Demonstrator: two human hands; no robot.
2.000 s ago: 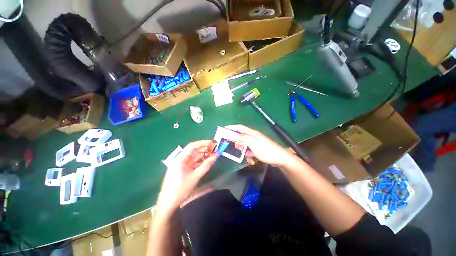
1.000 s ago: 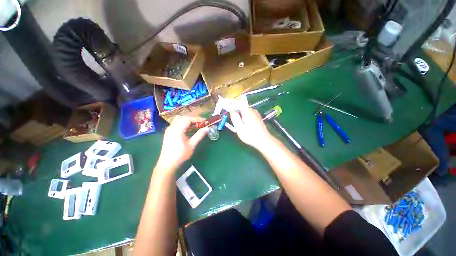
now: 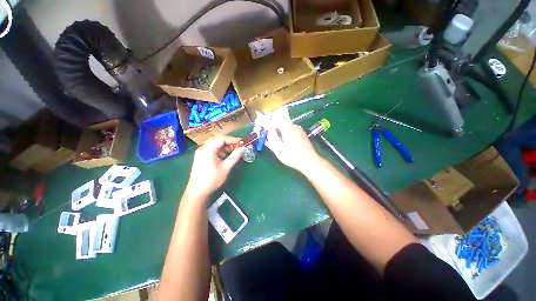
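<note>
My right hand (image 3: 285, 144) holds a white housing near the paper slip at mid-bench; the housing is mostly hidden and washed out by glare. A blue battery cell (image 3: 261, 141) shows at the housing's left side. My left hand (image 3: 214, 164) pinches a small red wired part (image 3: 236, 144) close to the cell; whether they touch is unclear. A small clear-white oval bottle (image 3: 249, 154) lies just below, between the hands. A white housing frame (image 3: 227, 217) lies on the green bench near its front edge.
Finished-looking white housings (image 3: 135, 197) lie in a group at left. A blue bin (image 3: 158, 137) and cardboard boxes (image 3: 213, 111) line the back. The mallet (image 3: 347, 161), blue cutters (image 3: 392, 146) and a thin metal tool (image 3: 399, 121) lie at right. A white tub (image 3: 509, 240) holds blue cells.
Both hands have moved forward from the bench's front edge towards the paper slip, and a red part now shows in the left fingers. The loose white frame has come into full view.
</note>
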